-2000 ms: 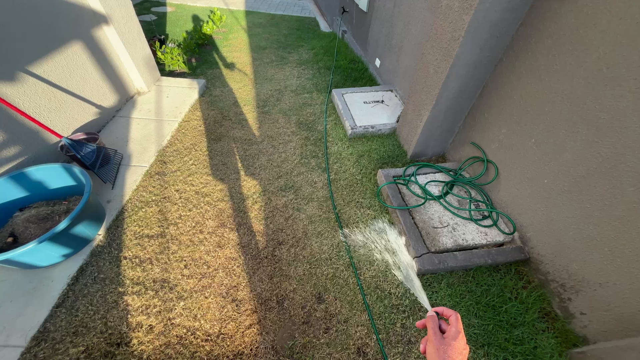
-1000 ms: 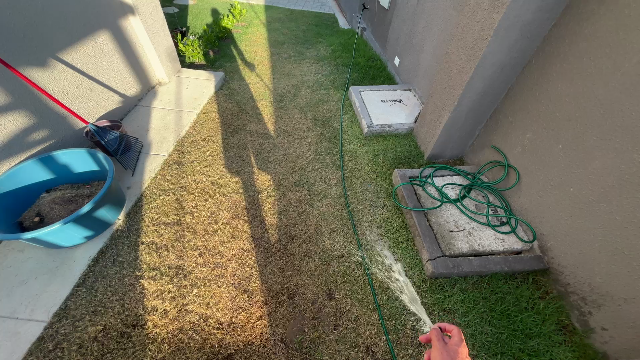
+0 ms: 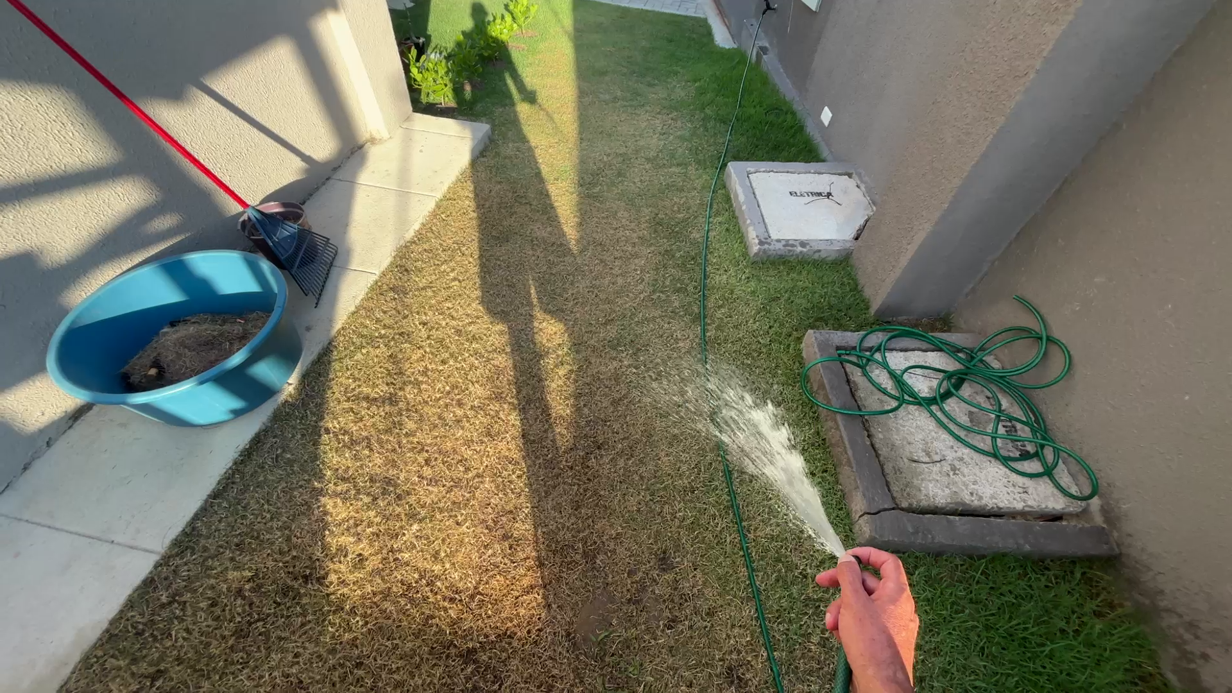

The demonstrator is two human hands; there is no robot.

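At the lower right, my right hand (image 3: pixel 874 611) grips the end of a green garden hose (image 3: pixel 842 672), the thumb at its mouth. A fanned jet of water (image 3: pixel 775 457) leaves it up and to the left, over the grass (image 3: pixel 635 481). A length of green hose (image 3: pixel 705 260) runs along the lawn from the far wall, passing left of my hand. More green hose lies in loose coils (image 3: pixel 948 390) on a concrete cover at the right. My left hand is out of view.
A blue plastic tub (image 3: pixel 197 399) holding dry clippings (image 3: pixel 197 348) stands on the paved strip (image 3: pixel 106 481) at left. Behind it, a red-handled rake (image 3: pixel 298 248) leans beside a brown pot (image 3: pixel 274 217). Two raised concrete covers, the farther one lettered (image 3: pixel 804 217), adjoin the right wall (image 3: pixel 1126 289).
My right hand shows farther into view than a second ago, with more of the wrist and some hose below it. Water keeps spraying over the grass. The tub, rake and coils have stayed in place.
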